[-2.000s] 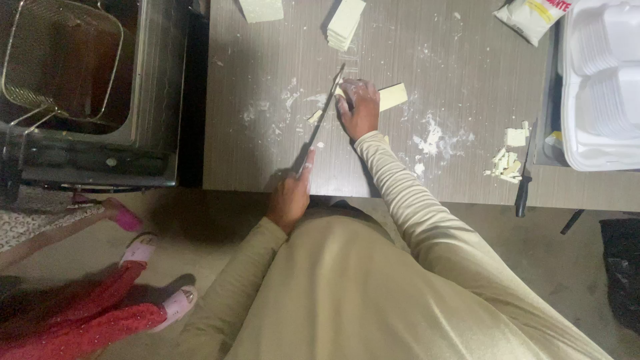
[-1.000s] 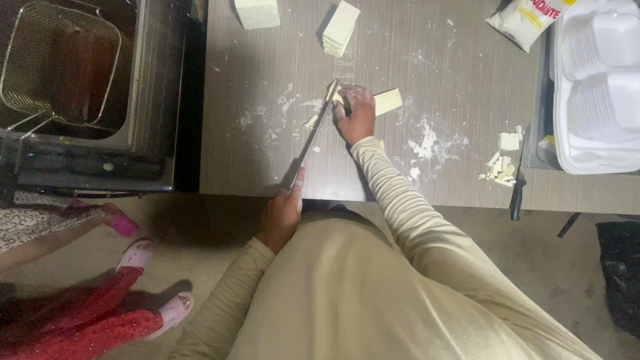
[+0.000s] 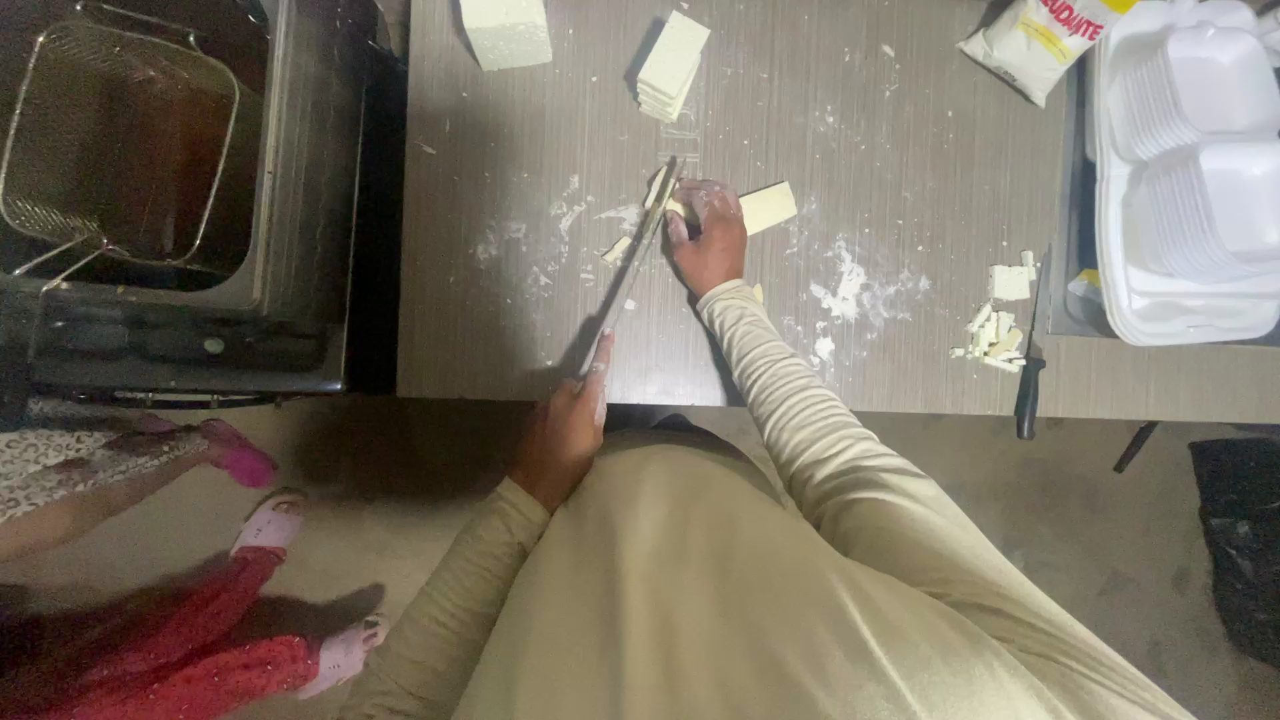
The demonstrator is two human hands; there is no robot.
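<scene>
My left hand (image 3: 570, 425) grips the handle of a long knife (image 3: 632, 262), index finger laid along it, with the blade slanting up toward the upper right. Bent fingers of my right hand (image 3: 710, 235) press on a pale piece that looks like cheese or dough, right beside the blade. A flat pale slab (image 3: 768, 207) sticks out to the right of that hand. Thin strips lie left of the blade, one of them a small offcut (image 3: 616, 250). Farther back are a stack of pale slices (image 3: 674, 65) and a thick white block (image 3: 507, 32).
On the right, a second knife (image 3: 1030, 385) overhangs the table edge (image 3: 900, 400) beside pale scraps (image 3: 995, 335). White foam containers (image 3: 1150, 290) and a plastic bag (image 3: 1035, 45) stand farther right. A fryer basket (image 3: 120, 150) is left. Other people's feet (image 3: 270, 520) show at lower left.
My left hand and the knife have drawn back toward me, then moved slightly forward again. My right hand stays on the piece by the blade.
</scene>
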